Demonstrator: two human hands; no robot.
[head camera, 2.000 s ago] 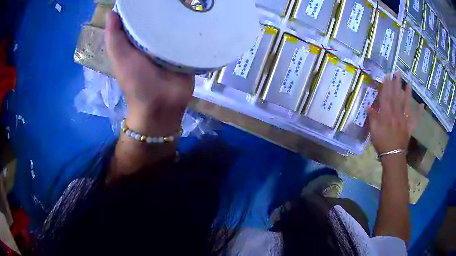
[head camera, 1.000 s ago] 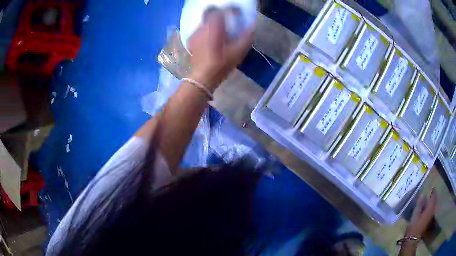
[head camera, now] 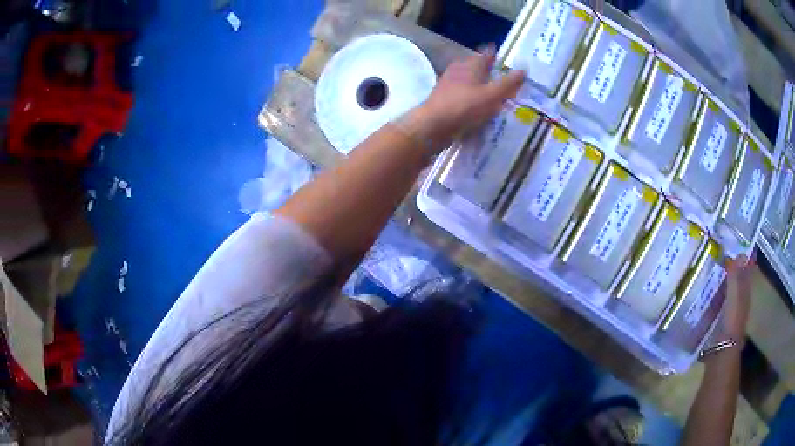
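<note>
A cell tray lies at a slant on the pallet, with two rows of silver-grey pouch cells. The cells carry white strips with blue print and yellow tape at their ends. My left hand is at the tray's left end, thumb and fingers over its edge. My right hand is at the tray's right end, gripping the edge; its fingers are partly hidden. A large white tape roll lies flat on the pallet left of the tray, untouched, my left forearm passing over its lower edge.
The wooden pallet extends under and beyond the tray. Another cell tray is at the right edge. Crumpled clear film lies below the pallet's near edge. A red plastic object stands at the far left, with white scraps on the blue floor.
The tape roll has been set down from my left hand onto the pallet. My left hand has moved right to the tray's left end, and my right hand has come up to its right end.
</note>
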